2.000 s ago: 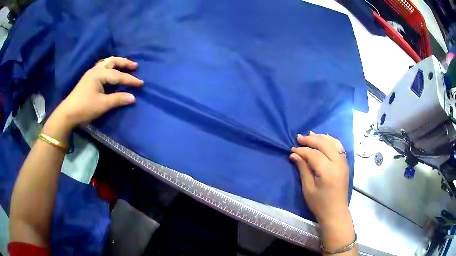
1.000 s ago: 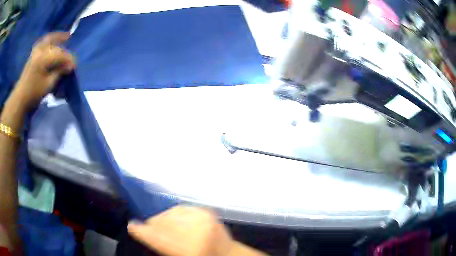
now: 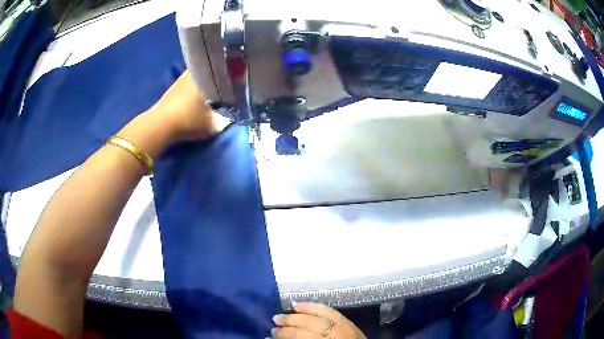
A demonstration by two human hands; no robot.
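Note:
A long blue cloth panel [image 3: 215,232] runs from under the needle area of the white sewing machine [image 3: 265,73] down over the table's front edge. My left hand [image 3: 189,112] is on the cloth at its upper end, left of the presser foot [image 3: 253,134]; its fingertips are hidden behind the machine head. My right hand [image 3: 316,323] is at the bottom, its fingertips at the cloth's right edge below the measuring tape; its lower part is cut off by the picture's edge. Its grip cannot be made out clearly.
Another blue panel [image 3: 99,99] lies on the table at the upper left, beyond my left arm. A measuring tape strip [image 3: 397,286] edges the table. Black and white scraps [image 3: 540,232] hang at the machine's right end. A dark-red bin [image 3: 559,291] stands at the lower right.
The view has swung toward the machine. The blue piece has moved from the table's left side to the needle area. My left hand has moved with it, and my right hand is at its lower edge.

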